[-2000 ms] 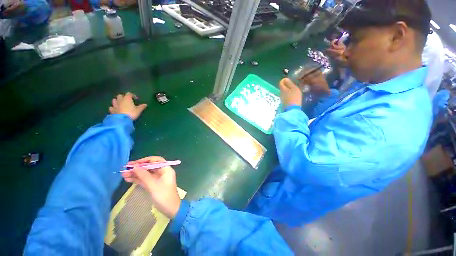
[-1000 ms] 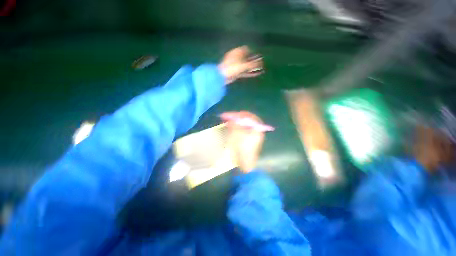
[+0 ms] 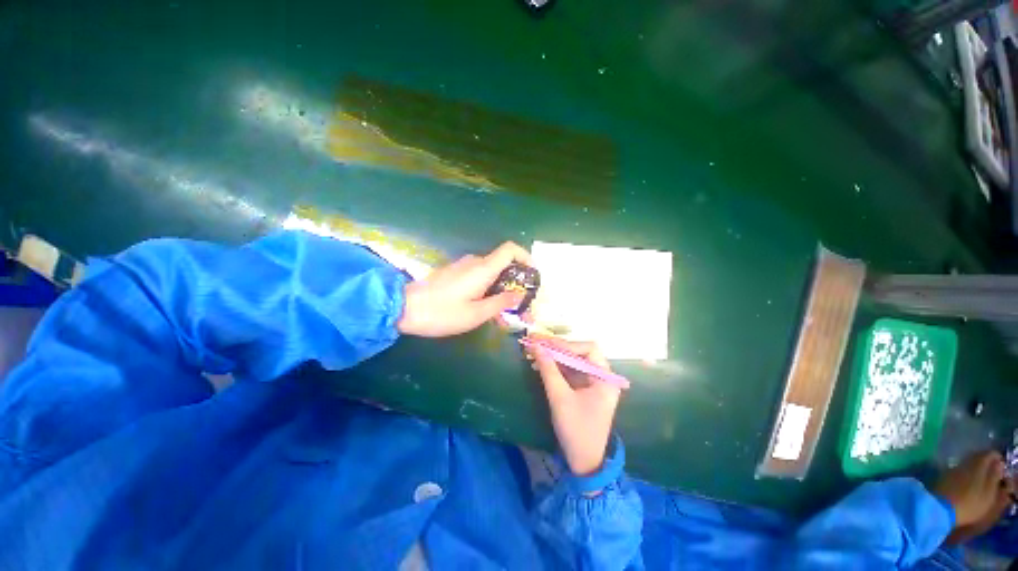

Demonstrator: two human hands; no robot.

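Observation:
My left hand [image 3: 463,292] holds a small black electronic unit [image 3: 516,279] with gold or yellow areas; the fingers cover part of it. My right hand [image 3: 583,413] holds slim pink tweezers [image 3: 580,363] like a pen, with the tip at the unit's lower edge. Whether the tip touches the unit or holds a piece, I cannot tell. A sheet [image 3: 608,301], washed out white by glare, lies on the green bench just right of the unit, beyond my right hand.
Amber tape strips [image 3: 469,145] are stuck on the bench beyond my hands. To the right are a long brown strip holder [image 3: 824,335], a metal post [image 3: 938,293] and a green tray [image 3: 947,379] of white pieces. Another person's hand [image 3: 977,491] is at the lower right edge.
The view has swung left and down. My left hand has come back from reaching over the bench and now holds the unit near my right hand. The tweezers' tip is now at the unit.

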